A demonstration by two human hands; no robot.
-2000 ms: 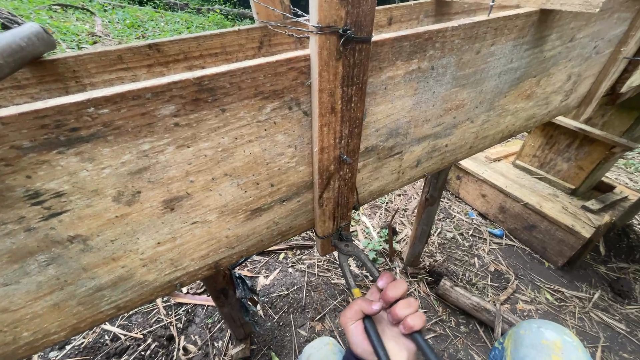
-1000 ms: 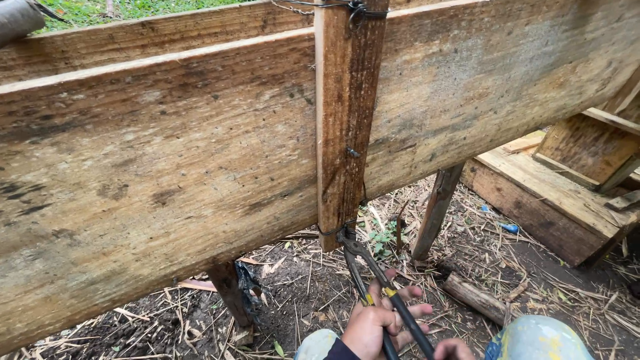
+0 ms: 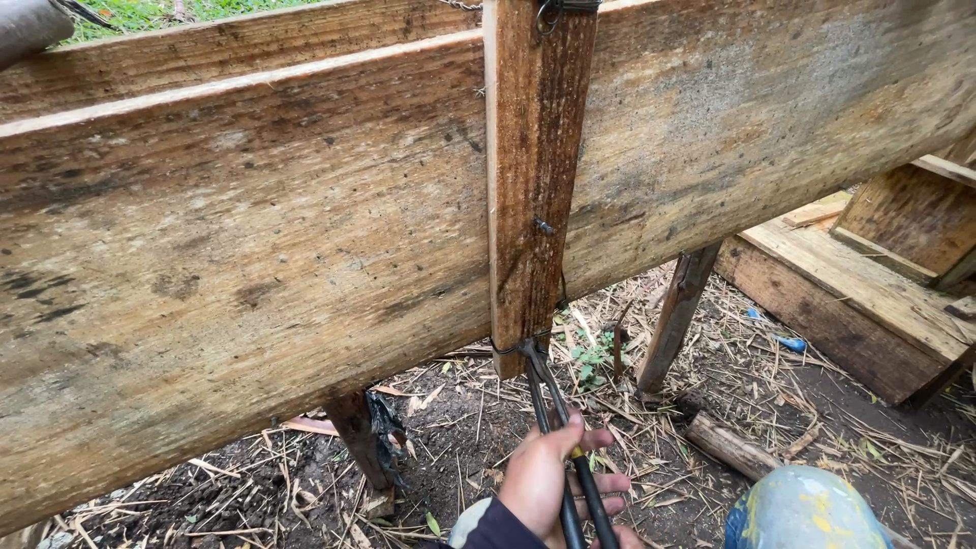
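Long-handled end-cutting pincers (image 3: 540,381) reach up to the foot of an upright wooden post (image 3: 534,191), their jaws on dark wire (image 3: 499,349) wrapped around it. My left hand (image 3: 543,473), in a dark sleeve, holds the handles between thumb and palm, with several fingers spread past them. Part of my right hand (image 3: 628,538) shows at the bottom edge, by the end of a black handle; most of it is hidden. A bolt or nail (image 3: 544,226) sticks out of the post above, and more wire (image 3: 568,6) binds its top.
A long formwork board (image 3: 252,229) runs behind the post, with a second board (image 3: 191,49) beyond. Wooden stakes (image 3: 679,320) stand under it. A wooden box form (image 3: 846,305) lies right, a short log (image 3: 732,446) near my knee (image 3: 812,511). Straw covers soil.
The pincers' handles, apart one second ago, are now closer together. My left hand's fingers, wrapped around a handle two seconds ago, are now spread. The view has moved closer to the post.
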